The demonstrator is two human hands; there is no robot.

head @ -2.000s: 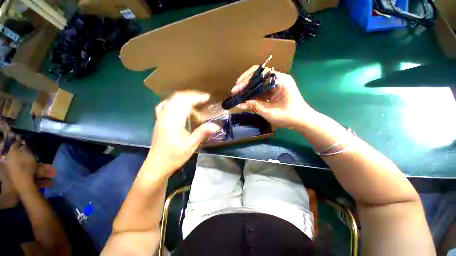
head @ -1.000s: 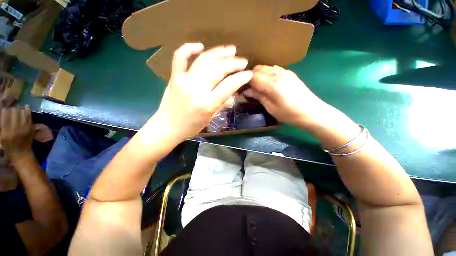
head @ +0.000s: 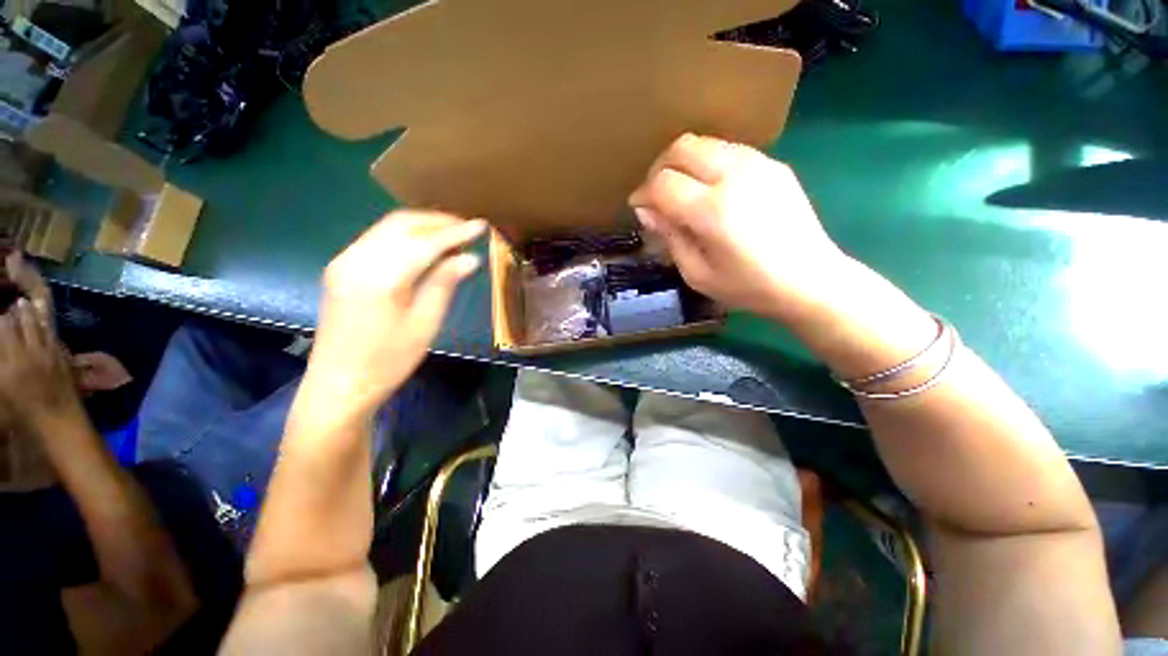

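Note:
The small brown product box [head: 510, 297] stands open at the bench's front edge. Its large box lid [head: 551, 109] with rounded ears stands up behind it. Inside are a clear plastic bag [head: 559, 300], a whitish item [head: 644, 311] and a dark cable bundle [head: 583, 247] along the back. My left hand [head: 391, 288] is just left of the box, thumb and fingers apart, holding nothing. My right hand [head: 737, 221] is above the box's right back corner, fingers curled; whether it touches or holds anything is hidden.
A black cable heap [head: 218, 77] lies at the back left, and another cable pile [head: 839, 23] shows behind the lid. A small open box [head: 154, 226] stands left. A blue bin [head: 1044, 26] is at the back right. A neighbour's hands [head: 36, 352] are at far left.
The black cable bundle held in my right hand two seconds ago now lies in the box. My left hand has moved off the box to the left. My right hand has moved slightly right.

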